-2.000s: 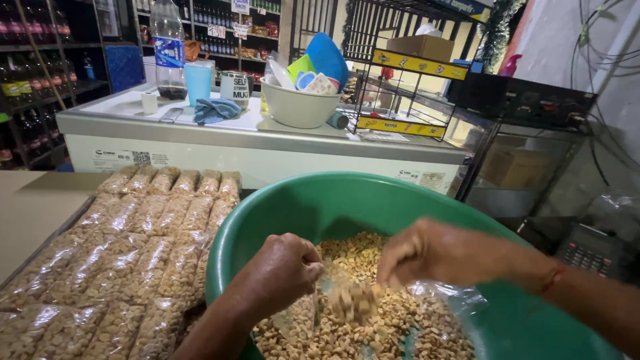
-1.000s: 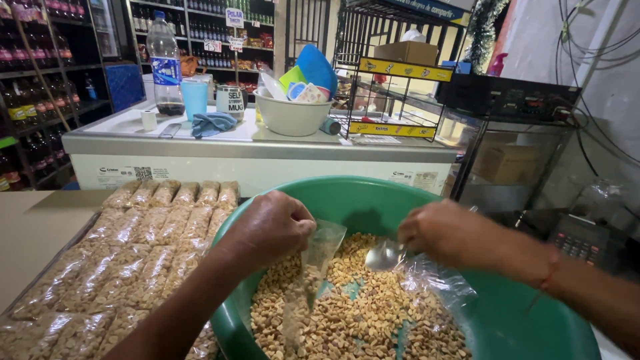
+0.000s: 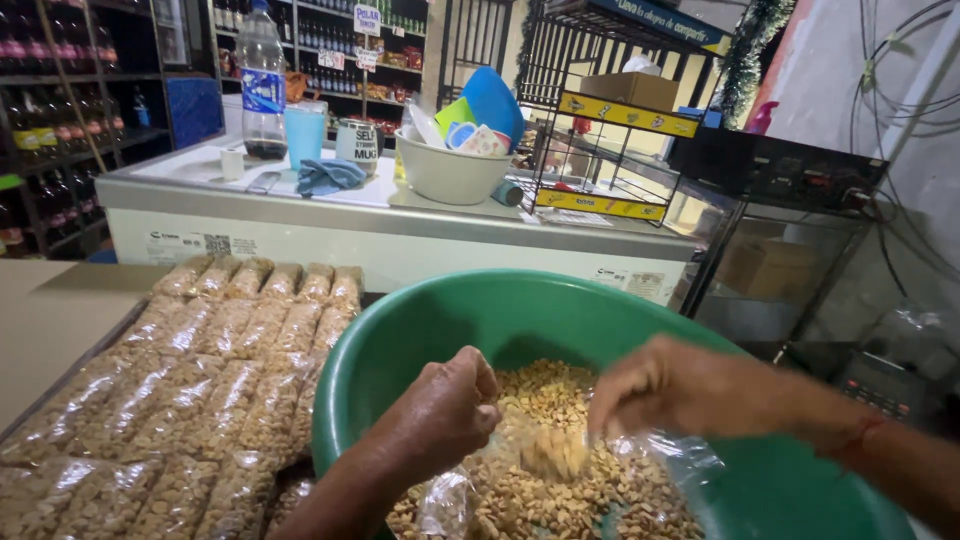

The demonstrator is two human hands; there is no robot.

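Observation:
A large green plastic tub [image 3: 600, 289] holds loose shelled peanuts [image 3: 547, 386]. My left hand [image 3: 450, 409], over the tub's left part, pinches the top of a clear plastic bag [image 3: 448, 499] that hangs down to the nuts. My right hand [image 3: 652, 390] is blurred above the right side of the heap; its fingers are bent round something the blur hides, with a blurred clump of nuts just below and left. More clear plastic film [image 3: 675, 454] lies on the nuts under that hand. Filled bags of peanuts [image 3: 217, 375] lie in rows left of the tub.
Behind the tub stands a white chest freezer [image 3: 420, 247] bearing a soda bottle [image 3: 261, 97], a blue cup [image 3: 304, 139], a mug [image 3: 358, 146], a blue cloth [image 3: 330, 176] and a grey basin [image 3: 450, 176]. A wire rack [image 3: 619, 150] stands at its right. A keypad device [image 3: 881, 386] is at far right.
The spoon seen in my right hand one second ago cannot be made out now. My left hand has moved lower over the tub, nearer the nuts.

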